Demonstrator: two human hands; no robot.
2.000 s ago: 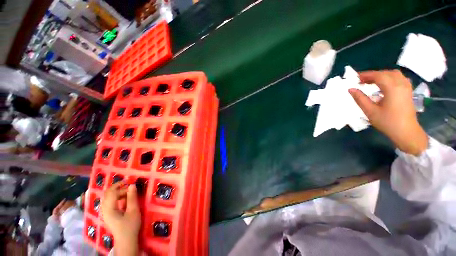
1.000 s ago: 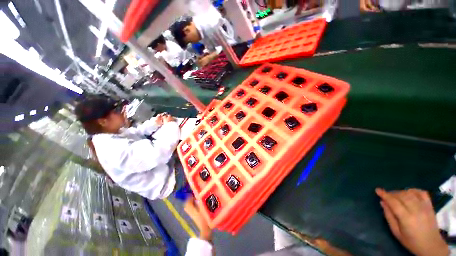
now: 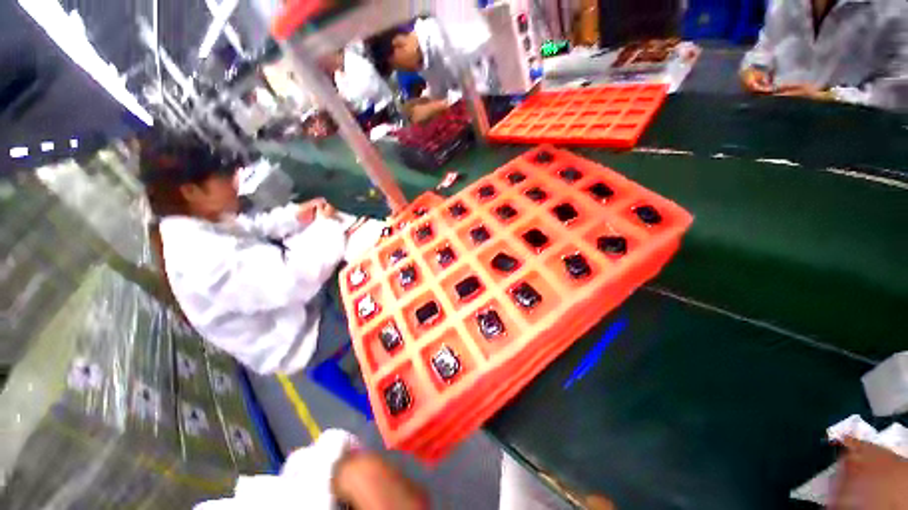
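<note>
A stack of red-orange foam trays point(image 3: 558, 329) stands in the middle, its pockets holding many black units point(image 3: 445, 363). My left hand point(image 3: 378, 484) is blurred at the bottom edge, below the stack's near corner; its fingers cannot be made out, nor whether it holds anything. My right hand point(image 3: 872, 476) is at the lower right edge, partly cut off, over the white wipes point(image 3: 818, 485); its fingertips cannot be made out. A white bottle point(image 3: 888, 384) stands just behind the wipes.
A blue stick point(image 3: 595, 355) lies on the dark green bench right of the stack. An empty foam tray point(image 3: 582, 115) lies across the green belt point(image 3: 796, 234). A person in white point(image 3: 244, 289) works at the left. Wrapped boxes point(image 3: 129, 398) stand at the lower left.
The view has swung left from the wipes, then shifted slightly. My left hand has left the tray pockets and drawn down past the stack's corner. My right hand has returned over the wipes.
</note>
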